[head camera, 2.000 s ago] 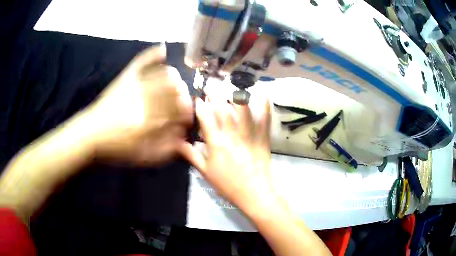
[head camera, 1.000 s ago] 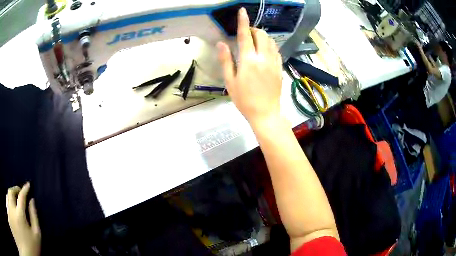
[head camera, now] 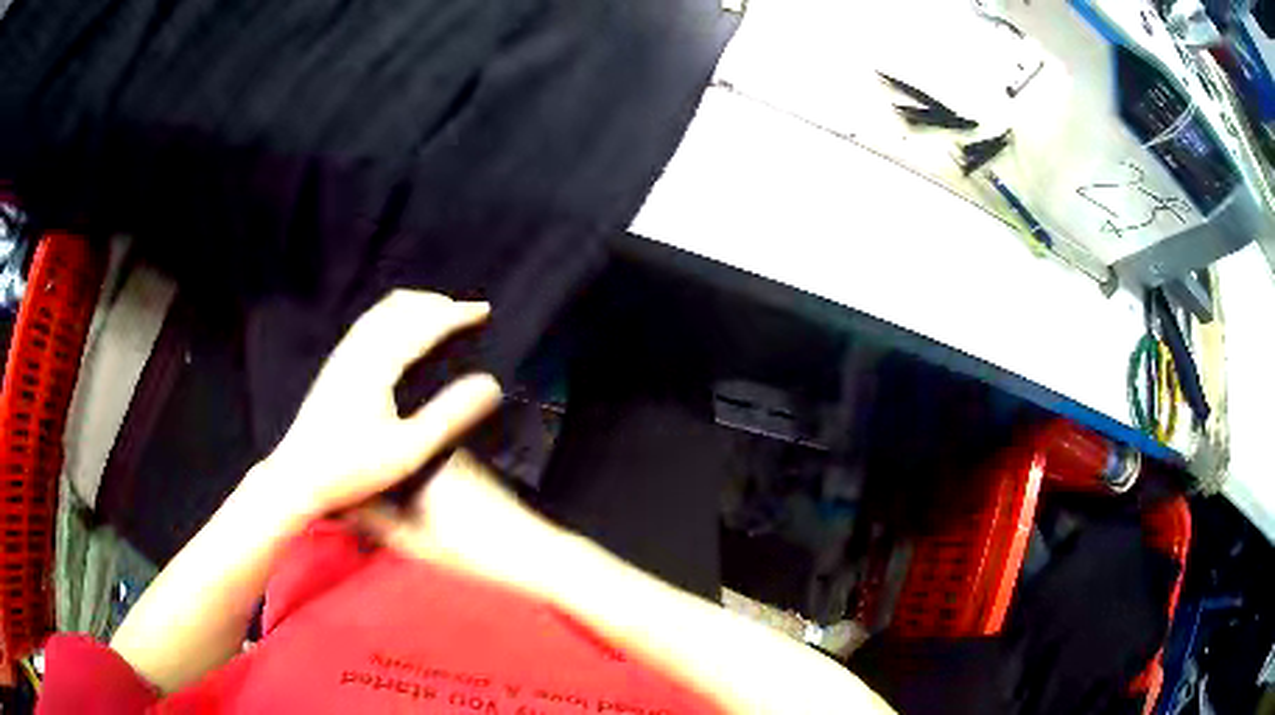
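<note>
The large black cloth (head camera: 462, 154) covers the left of the table and hangs over its front edge towards my lap. My left hand (head camera: 371, 405) is over the hanging cloth, thumb and index finger apart, with no clear hold on it. My right hand (head camera: 441, 517) is blurred and close below my left hand, in front of my red shirt; its fingers are partly hidden and I cannot tell whether it holds cloth. The sewing machine (head camera: 1189, 238) is cut off at the upper right, its needle area out of view.
Thin black strips (head camera: 930, 105) and a slim blue and yellow-green tool (head camera: 1021, 212) lie on the machine bed. Green and yellow scissors (head camera: 1154, 384) are at the table's right end. Red baskets stand at the left (head camera: 42, 447) and below the table at the right (head camera: 979, 545).
My right hand has left the machine's control panel and come to my lap beside my left hand. The view has turned down and left, showing more black cloth.
</note>
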